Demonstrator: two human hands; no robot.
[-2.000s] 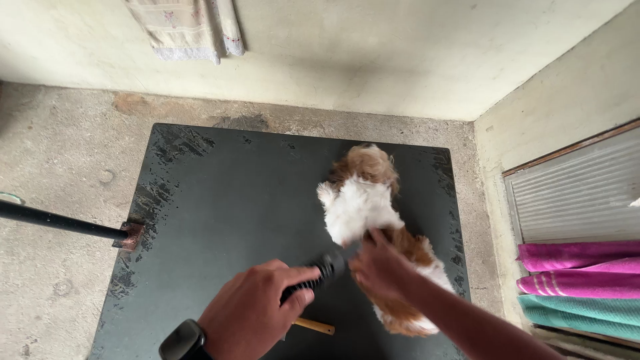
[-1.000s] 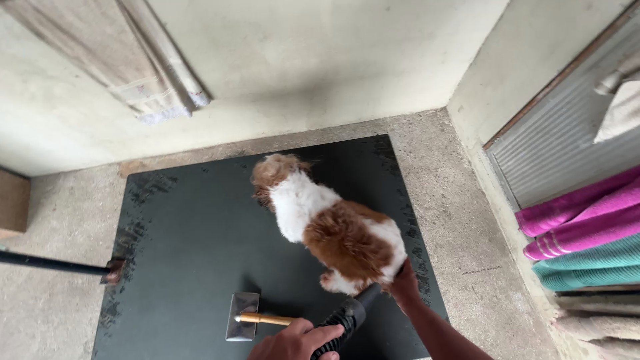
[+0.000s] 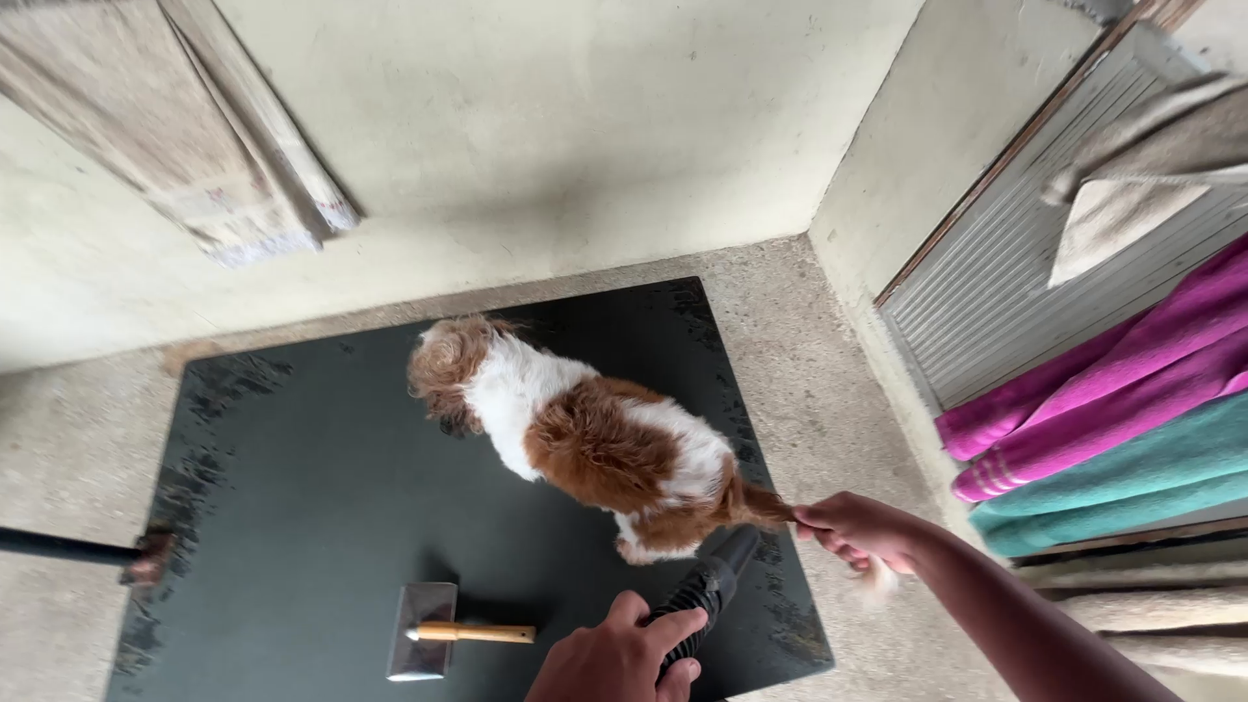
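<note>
A brown and white long-haired dog (image 3: 604, 439) stands on a dark grooming table (image 3: 322, 497), its head toward the upper left and its rear toward the lower right. My right hand (image 3: 858, 531) is closed on the dog's tail (image 3: 765, 505), past the table's right edge; pale hair hangs below the fingers. My left hand (image 3: 624, 648) grips a black ribbed dryer hose (image 3: 697, 600), whose nozzle points up toward the base of the tail. A slicker brush with a wooden handle (image 3: 487, 633) lies on the table, left of my left hand.
A black metal arm (image 3: 68, 546) is clamped at the table's left edge. A beige towel (image 3: 166, 127) hangs on the far wall. Magenta (image 3: 1102, 390) and teal towels (image 3: 1121, 478) hang at the right, below a beige cloth (image 3: 1150, 166). Concrete floor surrounds the table.
The dog's body has turned, its head now toward the upper left. My right hand has gone from the dog's side to its tail. The nozzle has moved to the dog's rear. The view has shifted.
</note>
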